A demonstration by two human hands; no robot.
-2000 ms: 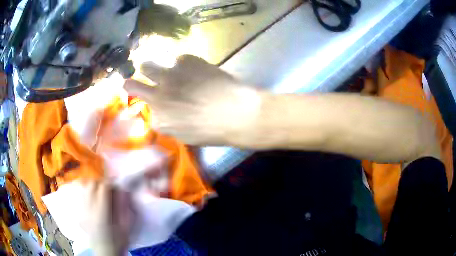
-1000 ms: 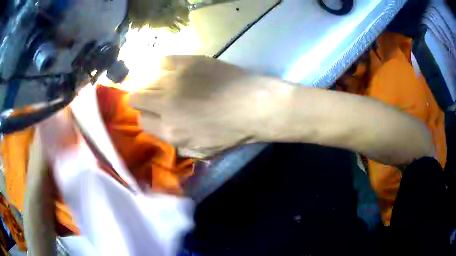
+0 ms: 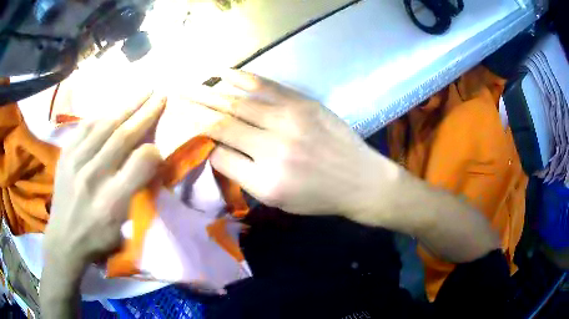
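Observation:
My left hand [image 3: 100, 180] lies over the orange and pale garment piece, fingers pointing up toward the lamp glare. Its thumb and fingers close on an orange edge. My right hand [image 3: 281, 143] lies flat at the right of the work, fingers spread, fingertips on cloth in the glare; whether it grips is unclear. The pale cloth [image 3: 181, 243] with orange strips hangs below both hands over the table's front edge. More orange cloth [image 3: 28, 168] is bunched at left. The sewing machine head [image 3: 68, 37] is at upper left; glare hides the needle area.
Black-handled scissors [image 3: 435, 14] lie at the top right of the white table [image 3: 349, 68]. An orange panel [image 3: 477, 168] hangs at right below the table edge. Pale stacked pieces [image 3: 552, 106] are at far right. A blue crate [image 3: 162, 305] shows at the bottom.
My left hand has moved up from the lower left onto the work near my right hand. The pale cloth is now bunched and folded with orange edges showing. My right hand's fingers have spread.

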